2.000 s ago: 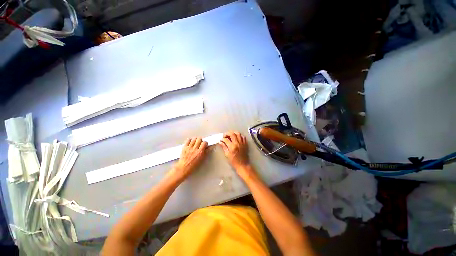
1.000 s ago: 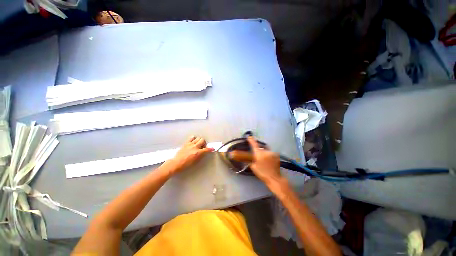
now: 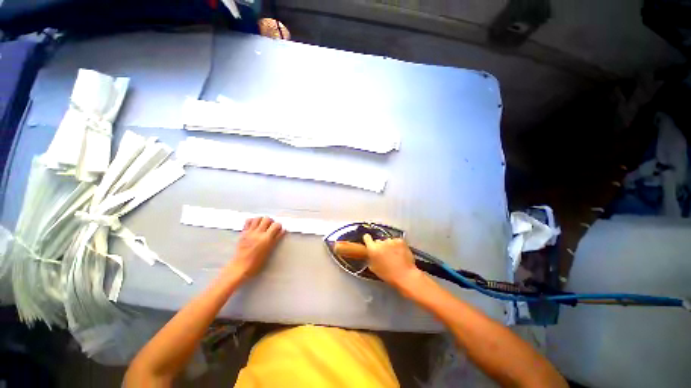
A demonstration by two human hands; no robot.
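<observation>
A narrow white strip (image 3: pixel 208 217) lies lengthwise on the pale pressing table, nearest me. My left hand (image 3: pixel 261 240) rests on its near edge with fingers bent; whether it pinches the fabric cannot be told. My right hand (image 3: pixel 385 255) grips the brown handle of the steam iron (image 3: pixel 350 250). The iron's pointed tip faces left, and the iron covers the strip's right end. A second white strip or thin pile (image 3: pixel 284 164) lies beyond, and a thicker uneven stack of white strips (image 3: pixel 292 129) lies farther back.
A fanned, tied bundle of strips (image 3: pixel 106 197) and a blockier tied bundle (image 3: pixel 95 125) lie at the left. A blue hose with black tubing (image 3: pixel 485 285) runs from the iron to the right. White cloth (image 3: pixel 530 233) hangs beside the table's right edge.
My right hand has left the strip and taken hold of the iron, which has moved left onto the strip's right end. My left hand has shifted left along the strip. The camera view has turned.
</observation>
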